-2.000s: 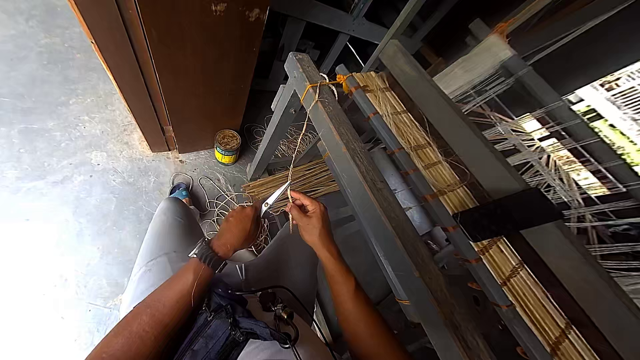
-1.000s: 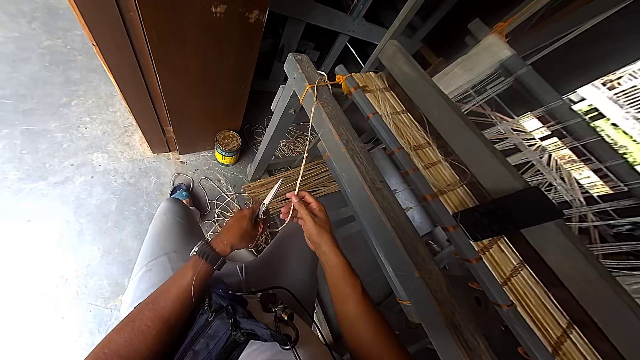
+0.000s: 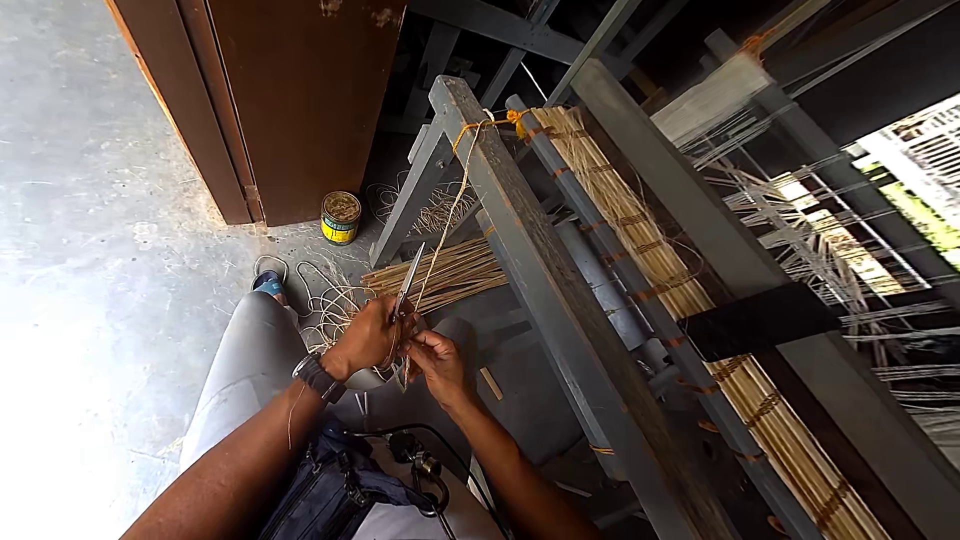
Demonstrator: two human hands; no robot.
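Note:
My left hand (image 3: 369, 337), with a watch on its wrist, holds metal scissors (image 3: 408, 283) whose blades point up and away from me. Close beside it on the right, the fingers of my right hand (image 3: 439, 365) pinch a thin twine (image 3: 444, 236). From a grey wooden beam (image 3: 540, 247), the twine runs down past the scissor blades to my fingers, and its lower strands hang below them. Orange string (image 3: 471, 135) is tied around the beam's upper end. Where the fingers of both hands meet, the exact grip on the strands is partly hidden.
Loose twine (image 3: 330, 304) lies tangled beside my knee. Thin sticks (image 3: 457, 274) rest beneath the frame. A tin can (image 3: 340, 217) stands by a brown wooden panel (image 3: 300, 105). To the right are bundled slats (image 3: 660, 255) tied along a bar, and many stretched threads (image 3: 810, 217).
The scissor blades, angled toward my right hand two seconds ago, now point upward. My right hand has moved lower and closer to my left hand.

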